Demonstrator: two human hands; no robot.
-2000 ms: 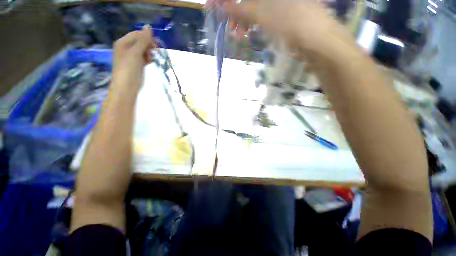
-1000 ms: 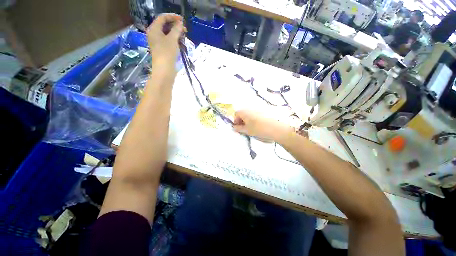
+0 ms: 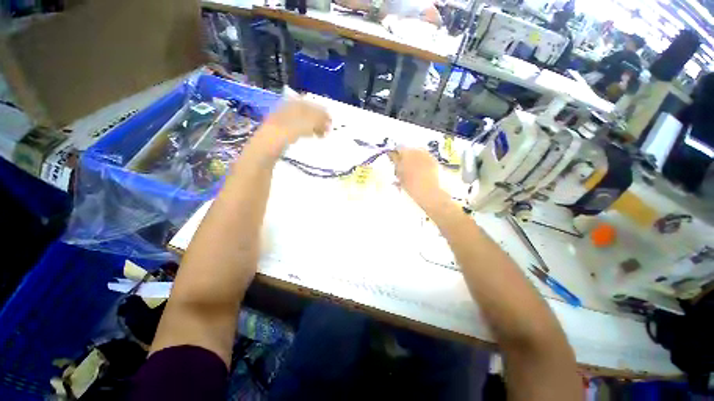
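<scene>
A thin dark bundle tie (image 3: 333,171) lies in a shallow curve over the white sewing table (image 3: 344,227). My right hand (image 3: 413,168) has its fingers closed on the tie's right part, low over the table. My left hand (image 3: 301,124) is at the tie's left end, near the table's back left corner. It is blurred, and I cannot tell whether it holds the tie. Yellow bundle tags (image 3: 362,175) lie by the tie. More dark strips lie just behind my right hand.
The sewing machine (image 3: 517,157) stands to the right, with tweezers (image 3: 526,241) and blue-handled snips (image 3: 556,285) in front of it. A plastic-lined blue bin (image 3: 188,184) is left. An open cardboard box (image 3: 102,59) stands behind the bin. A person sits far back right.
My left hand has come down from its raised position, lowering the tie. My right hand has moved back and right, away from me. The tie and the tags now lie farther back.
</scene>
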